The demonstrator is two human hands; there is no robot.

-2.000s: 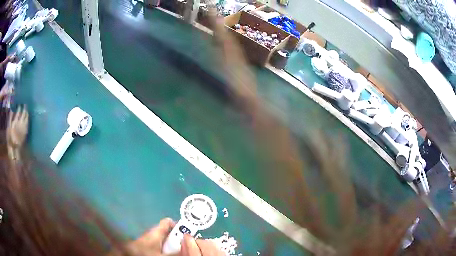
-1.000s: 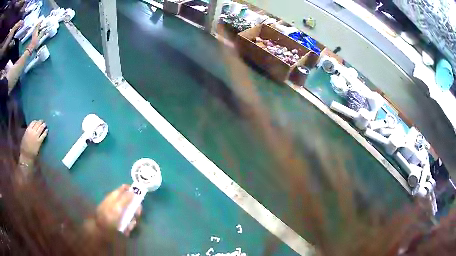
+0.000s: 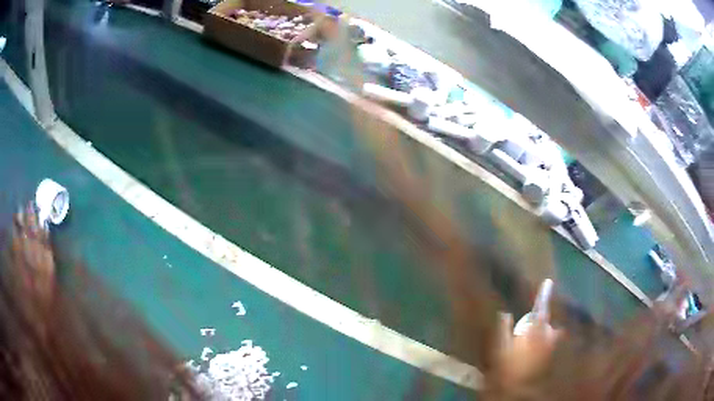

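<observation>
A white fan head (image 3: pixel 52 202) lies on the green bench at the far left. A blurred hand, which looks like my left hand (image 3: pixel 33 252), is just below it; whether it grips the fan is unclear. My right hand (image 3: pixel 532 348) is blurred at the lower right, over the far side of the pale rail, fingers up around a white item (image 3: pixel 542 299), likely a fan, mostly hidden by the hand. A heap of tiny white parts (image 3: pixel 239 372) lies on the bench at the bottom, with a few loose bits around it.
A pale rail (image 3: pixel 227 254) curves between bench and dark green conveyor (image 3: pixel 235 172). A post (image 3: pixel 37 63) stands at upper left. Beyond are a brown box of small parts (image 3: pixel 243 43) and piled white fans (image 3: pixel 501 149). Clear bags (image 3: pixel 626 27) are at upper right. Blurred brown strands cross the view.
The view has swung right. The fan held over the bench a second ago is no longer seen there in my hand. My right hand has come into view at the lower right with a white item.
</observation>
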